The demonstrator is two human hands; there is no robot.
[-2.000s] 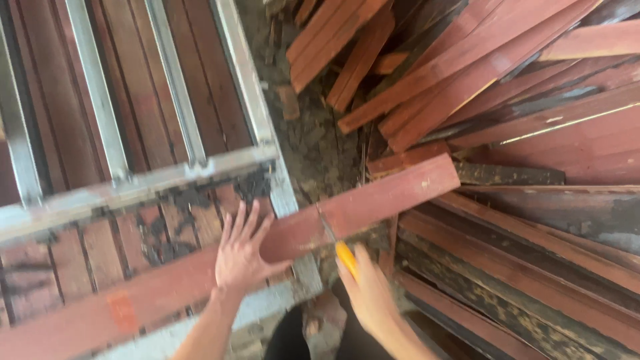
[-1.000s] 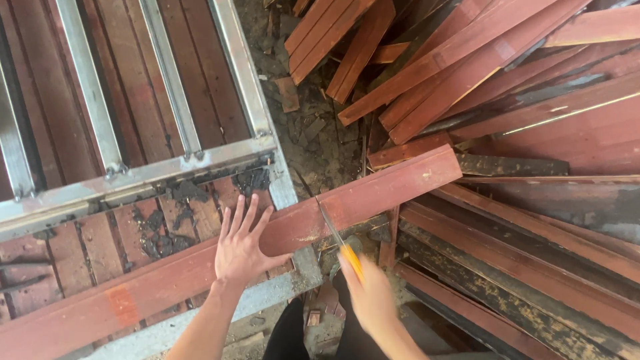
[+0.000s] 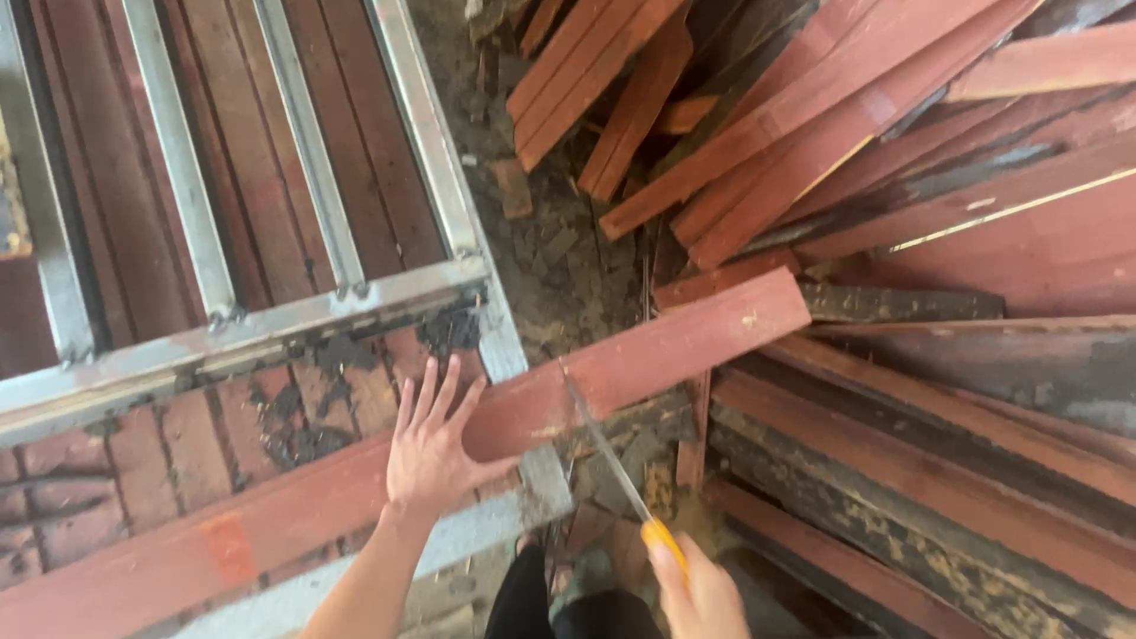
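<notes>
A long red-painted wooden board [image 3: 337, 488] lies slantwise across the metal-framed platform, its right end sticking out past the frame's edge. My left hand [image 3: 435, 444] lies flat on the board with spread fingers, close to the platform's corner. At the lower right, my right hand [image 3: 697, 586] grips the yellow handle of a hand saw [image 3: 612, 457]. The saw's narrow blade crosses the board just beyond the frame, with its tip near the board's far edge at a thin dark line.
Galvanized metal bars [image 3: 311, 142] run over red planks on the left. Dark crumbled debris [image 3: 302, 426] lies beside the frame. Red boards [image 3: 852, 115] are heaped at the upper right, and more long boards [image 3: 905, 444] lie at the lower right. My legs [image 3: 568, 603] show below.
My right hand has drawn back toward the bottom of the view, and more of the saw blade shows on the near side of the board. My left hand stays on the board.
</notes>
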